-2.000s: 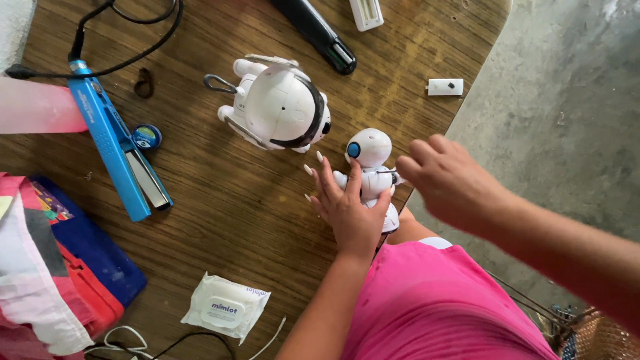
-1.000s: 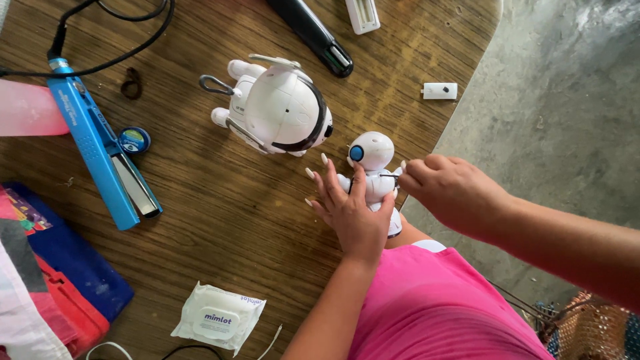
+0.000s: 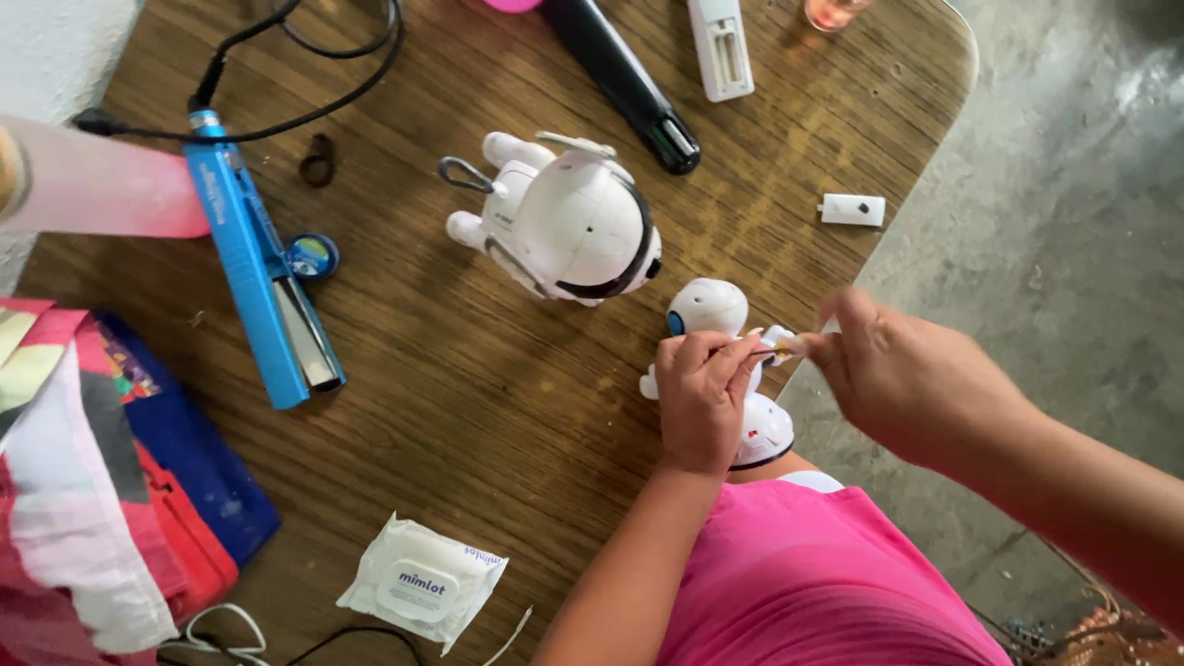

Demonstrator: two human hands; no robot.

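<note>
A small white toy robot (image 3: 710, 307) with a blue eye lies on its side near the table's right edge, partly covered by my left hand. My left hand (image 3: 700, 393) pinches the thin dark shaft of a small tool (image 3: 764, 351) over the toy's middle. At the tool's yellowish handle end is my right hand (image 3: 883, 370), slightly blurred, with its thumb and finger closed on it. Behind the small toy stands a white robot dog toy (image 3: 573, 222) with a black visor and a grey loop tail; neither hand touches it.
A blue hair straightener (image 3: 242, 268), pink bottle (image 3: 111, 180), round tin (image 3: 313, 255) and black-handled device (image 3: 629, 83) lie on the wooden table. Nearby are a white remote (image 3: 723, 55), a small white cover (image 3: 852, 210), a wipes pack (image 3: 421, 585) and cloth (image 3: 74, 499).
My left fingers, earlier spread over the small toy, are now bunched at the tool's shaft. My right hand has drawn back slightly from the toy's body.
</note>
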